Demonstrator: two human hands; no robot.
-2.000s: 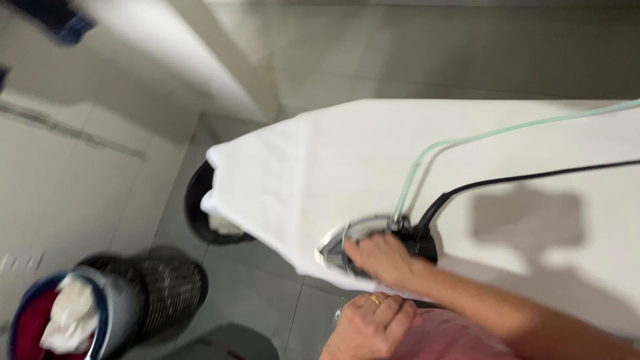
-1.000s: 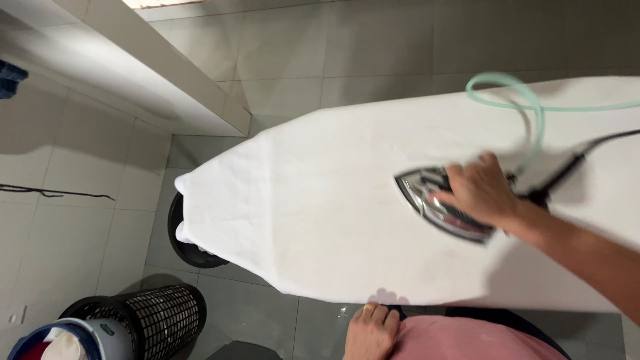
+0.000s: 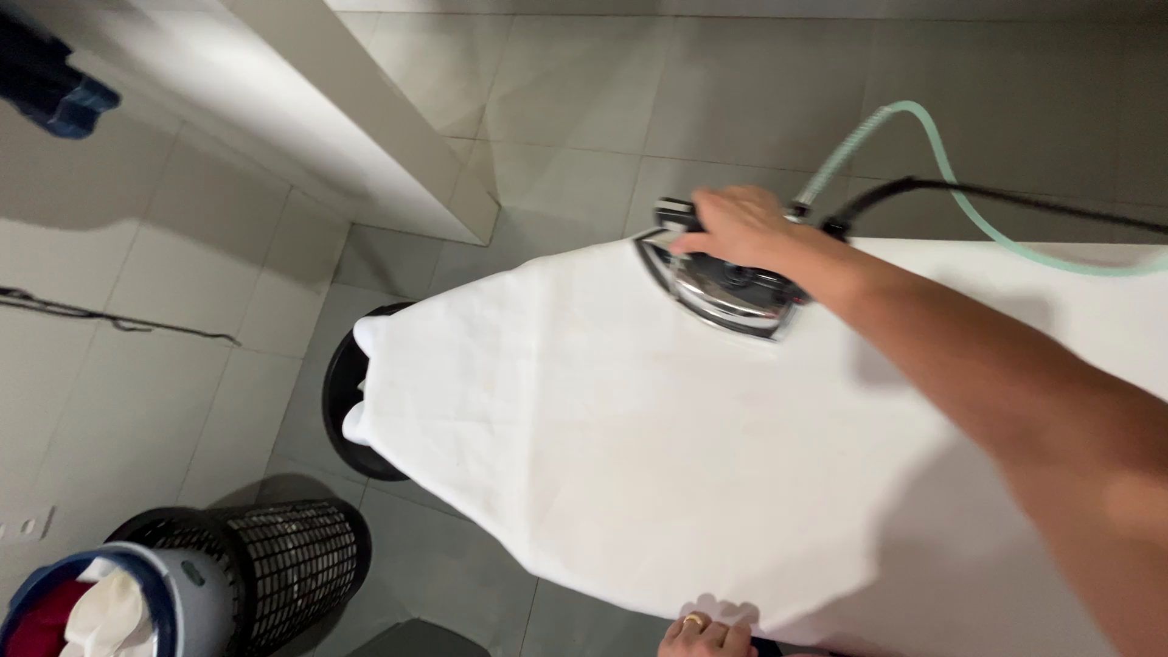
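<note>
My right hand is closed around the handle of a steam iron, which lies near the far edge of an ironing board covered in white cloth. A pale green hose and a black cord run from the iron's rear off to the right. At the board's near edge, my left hand, with a ring on one finger, touches the cloth; its fingers are bent, and the frame's lower border cuts it off.
Under the board's narrow end stands a round black container. A black lattice basket and a blue-grey tub with white and red cloth are at lower left. A white wall end juts in at upper left; dark blue cloth hangs beside it.
From the near edge, my right hand has moved the iron across the board to the far edge. My left hand remains at the near edge. The view has shifted.
</note>
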